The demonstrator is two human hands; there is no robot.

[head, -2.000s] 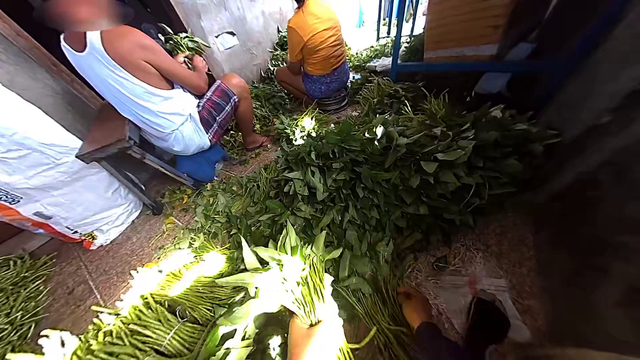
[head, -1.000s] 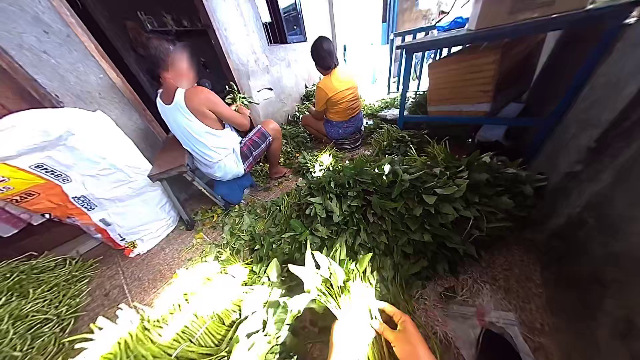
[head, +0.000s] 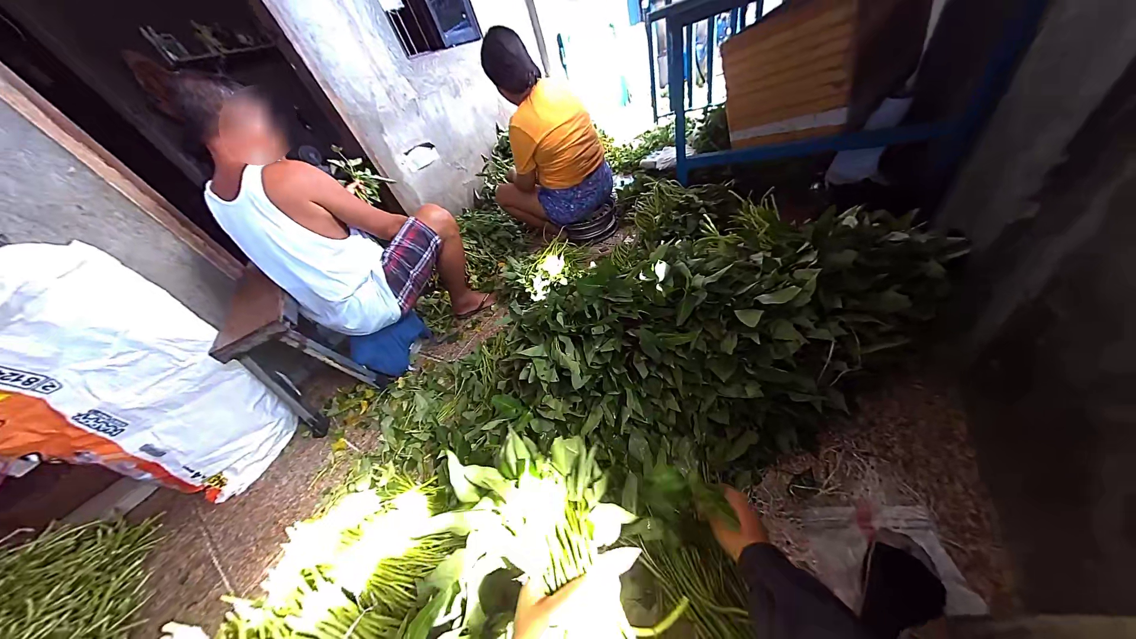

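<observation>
My left hand (head: 564, 611), washed out by sunlight at the bottom centre, is closed around the stems of a bunch of leafy green vegetable stalks (head: 555, 524). To the right of it, my right hand (head: 738, 525) in a dark sleeve is at the near edge of the large leafy heap (head: 657, 355), touching some leaves; leaves partly cover its fingers, so its grip is unclear. Brightly lit bundles of green stems (head: 355, 559) lie on the floor to the left of the held bunch.
A person in a white sleeveless top (head: 302, 240) sits beside a wooden bench (head: 253, 315); another in a yellow shirt (head: 559, 138) squats farther back. A white sack (head: 115, 355) and long green stalks (head: 71, 577) are at left. A blue metal frame (head: 825, 140) stands behind the heap.
One second ago both hands were together at the bunch. My right hand has since moved away to the right, to the leafy heap. My left hand still holds the bunch.
</observation>
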